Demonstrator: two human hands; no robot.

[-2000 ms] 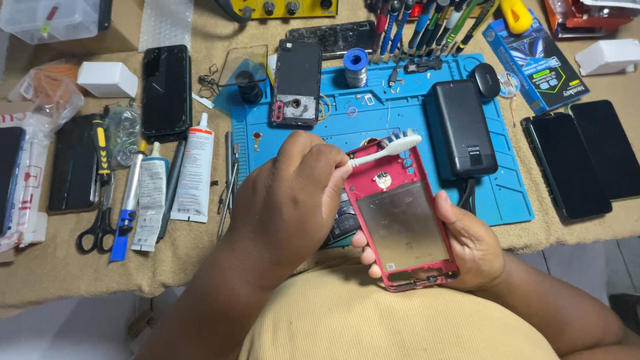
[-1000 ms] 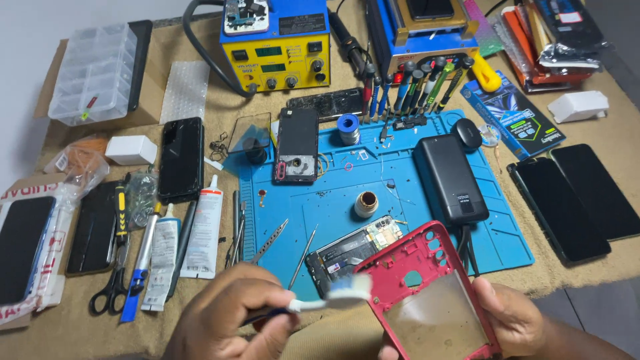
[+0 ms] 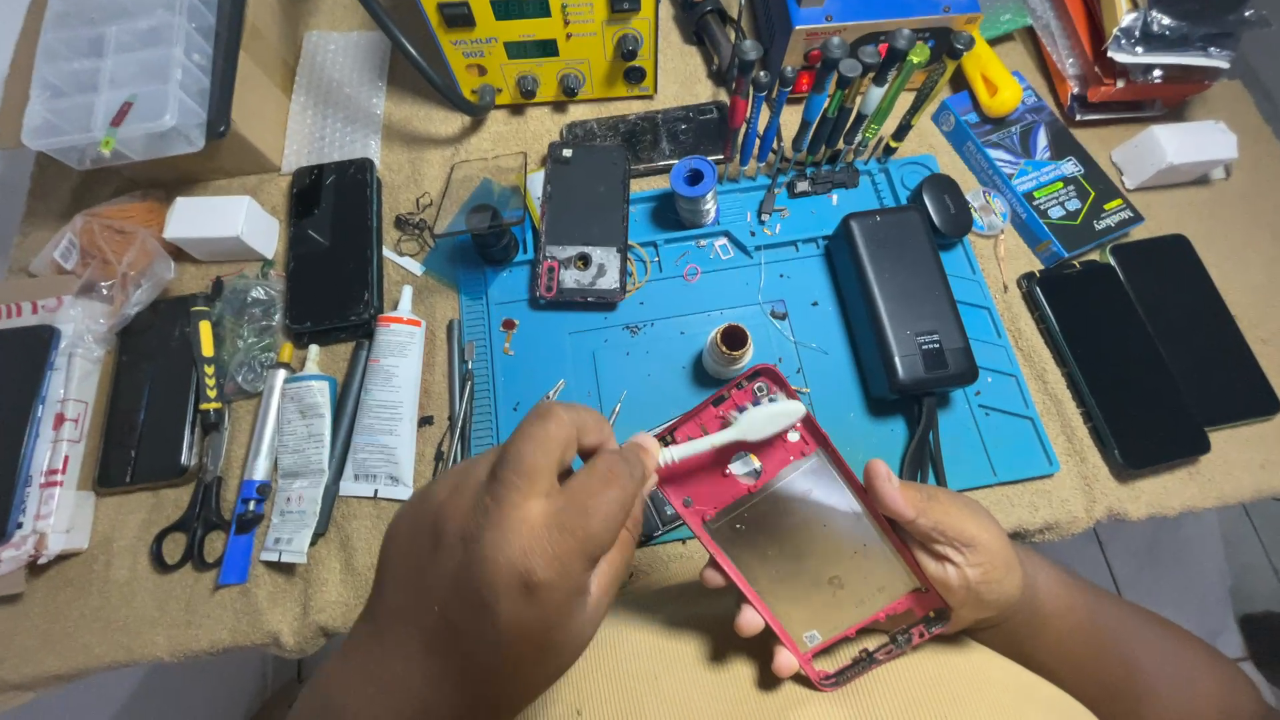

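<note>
My left hand grips a white toothbrush by its handle. The brush head lies over the upper end of a red phone frame, its bristles turned toward the frame. My right hand holds that frame tilted by its right edge, the fingers showing behind its lower left side. A clear sheet or window fills the middle of the frame. Beyond it, a small open-mouthed bottle stands on the blue repair mat. Part of a dark phone body shows beneath the frame, mostly hidden.
A black power bank and a solder spool rest on the mat. Behind are upright screwdrivers and a yellow soldering station. Scissors, glue tubes and phones lie left; two more phones lie right.
One second ago the frame was lower and the bottle and opened phone were more exposed. The frame has since come up over them, and the brush now overlaps its upper end.
</note>
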